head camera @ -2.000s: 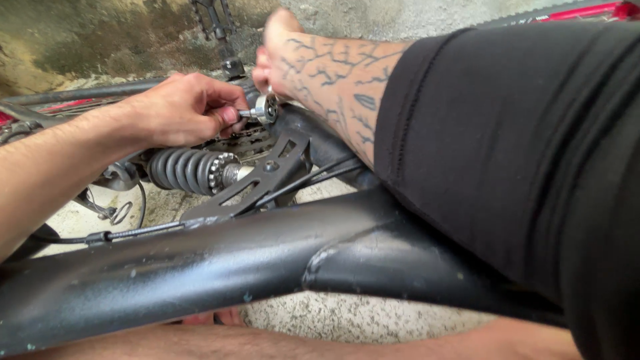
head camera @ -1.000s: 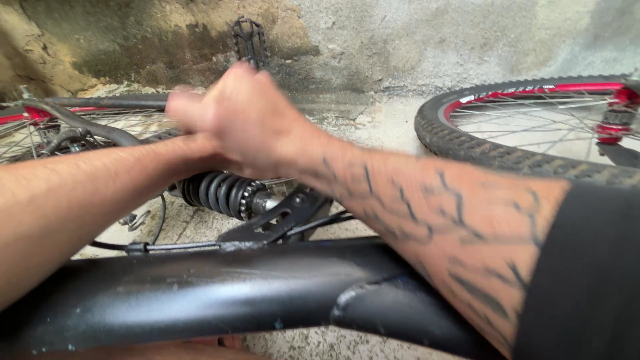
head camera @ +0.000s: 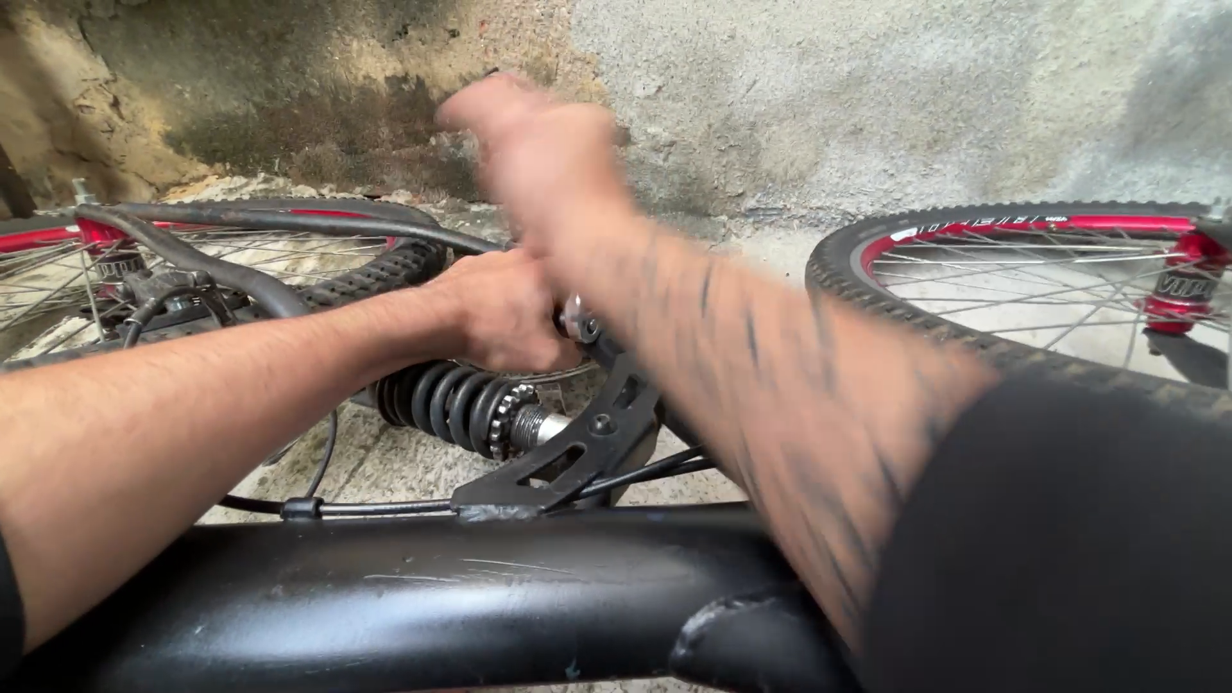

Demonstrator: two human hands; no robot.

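Observation:
My left hand (head camera: 510,313) is closed beside a silver, round-ended metal tool (head camera: 580,322), above the black coil spring (head camera: 448,404) of a bicycle's rear shock. Just right of the spring is a slotted black bracket (head camera: 602,423), joined to the thick black frame tube (head camera: 404,587) below it. My right hand (head camera: 549,144), blurred by motion, is raised above and right of the left one, in front of the wall. Its fingers look curled, but what they hold, if anything, cannot be made out. The right forearm crosses over part of the linkage.
A wheel with a red rim and knobby tyre (head camera: 833,255) lies at the right. Another red-rimmed wheel (head camera: 332,214) and a dark curved tube (head camera: 192,252) are at the left. Black cables (head camera: 385,507) run along the frame tube. A stained concrete wall (head camera: 866,106) stands behind.
My right hand has moved up from beside the left hand and the linkage. The pedal seen behind the hands one second ago is no longer visible. The view has shifted, showing more of the right wheel.

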